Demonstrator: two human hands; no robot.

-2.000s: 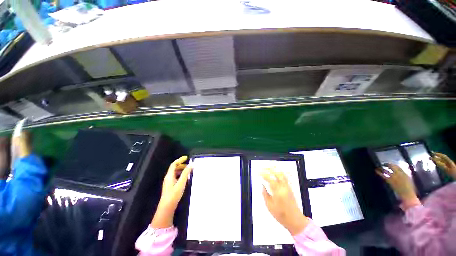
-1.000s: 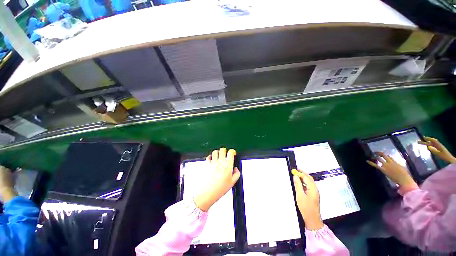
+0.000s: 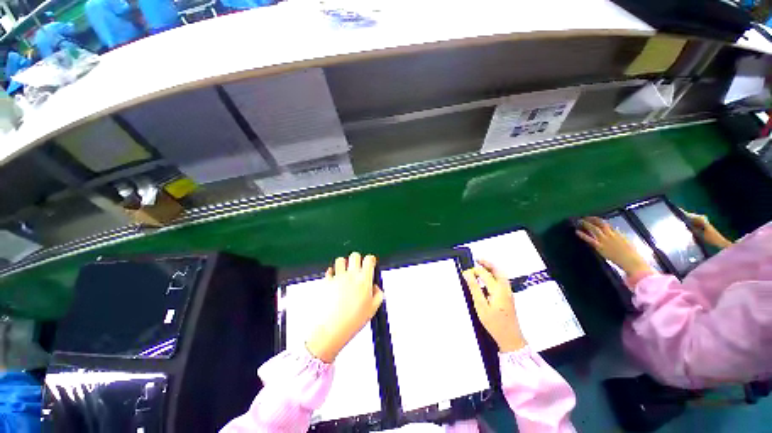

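Two tablets with plain white screens, left (image 3: 349, 380) and right (image 3: 432, 338), lie side by side in a black tray (image 3: 388, 364) in front of me. My left hand (image 3: 345, 306) lies palm down over the upper part of the left tablet, fingers pointing to its far edge and hiding part of the screen. My right hand (image 3: 496, 306) is at the right tablet's upper right edge with its fingers bent. Whether it grips the tray edge there is unclear. Both sleeves are pink.
Left stands a black stack with two dark, glossy tablets (image 3: 127, 304) on top. Right of my tray lie two more white-screened tablets (image 3: 546, 313). Further right, a person in pink (image 3: 703, 321) touches two tablets (image 3: 664, 232). A white ledge (image 3: 339, 38) runs across the back. A blue sleeve shows lower left.
My left hand moved from the left tablet's edge onto its screen. My right hand moved from the right screen to its right edge. The view has shifted; neighbouring hands also moved.
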